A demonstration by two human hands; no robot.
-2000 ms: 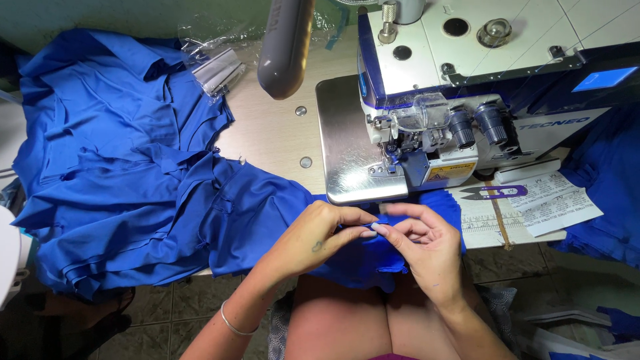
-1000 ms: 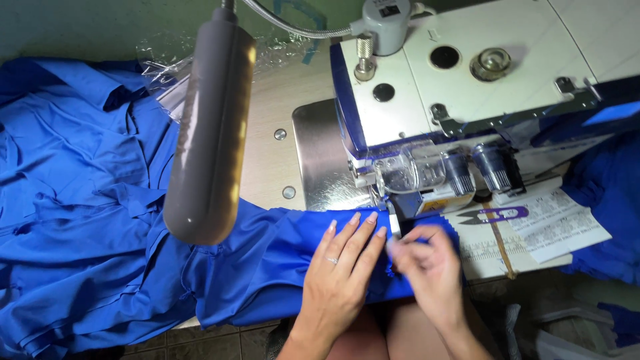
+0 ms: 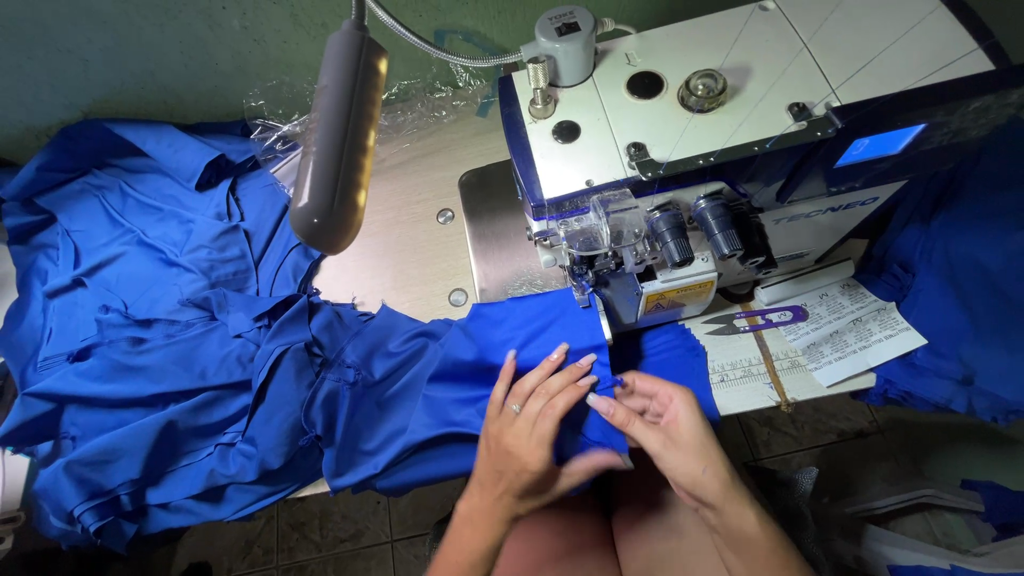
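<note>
Blue fabric (image 3: 400,360) stretches from a large heap at the left to the needle area of a Tecneo overlock sewing machine (image 3: 640,248). My left hand (image 3: 536,416), with a ring on one finger, lies on the fabric, its fingers spread and nothing gripped between them. Just right of it, my right hand (image 3: 660,420) pinches the fabric's right edge between thumb and fingers. The fabric's far end lies at the presser foot (image 3: 588,298). More blue fabric (image 3: 668,360) is partly beneath, to the right of my hands.
Purple thread snips (image 3: 756,319) lie by a printed paper sheet (image 3: 864,336) at the right, near a measuring scale (image 3: 748,376). A lamp (image 3: 340,144) hangs over the table at the left. Clear plastic film (image 3: 432,108) lies behind it. Another blue fabric pile (image 3: 952,280) is at the far right.
Two seconds ago both hands met at the fabric near the table's front edge. Now my left hand rests spread on fabric that reaches the presser foot, and my right holds its edge. The view has shifted.
</note>
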